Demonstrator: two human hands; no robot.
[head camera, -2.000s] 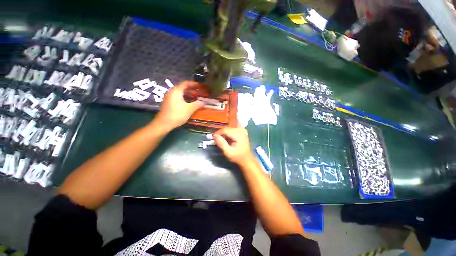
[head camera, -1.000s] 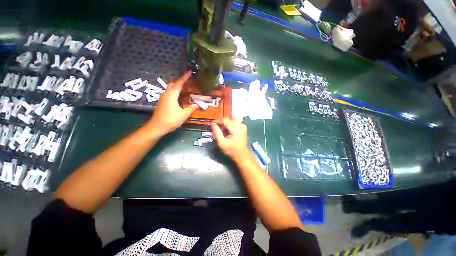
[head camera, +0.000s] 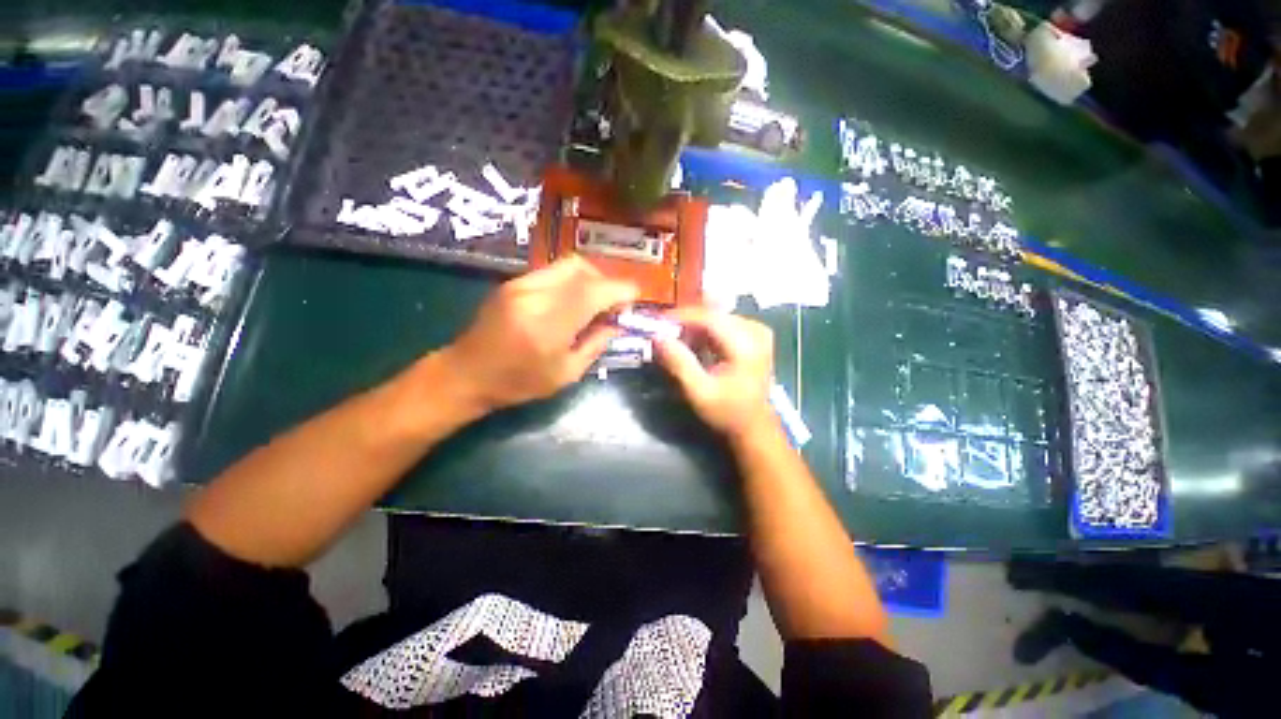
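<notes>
The orange-brown press fixture (head camera: 681, 253) sits on the green mat under the olive-green press head (head camera: 667, 84); a silvery slot shows in its centre. My left hand (head camera: 541, 330) and my right hand (head camera: 724, 365) meet at the fixture's front edge. Between their fingertips they hold a small white bracket (head camera: 646, 323). Another small white piece (head camera: 620, 358) shows just below it; whether it lies on the mat is unclear. Both hands are bare.
A black dimpled tray (head camera: 436, 113) with white pieces is left of the press. Rows of white parts (head camera: 183, 176) lie far left. White gloves or cloth (head camera: 766, 246) lie beside the fixture. A clear blister tray (head camera: 948, 365), a blue-edged parts bin (head camera: 1113, 407) and a squeeze bottle (head camera: 791, 416) are right.
My left hand has left the fixture's left side and moved toward me, joining my right hand at the front edge. The fixture's slot is uncovered. The camera view has shifted.
</notes>
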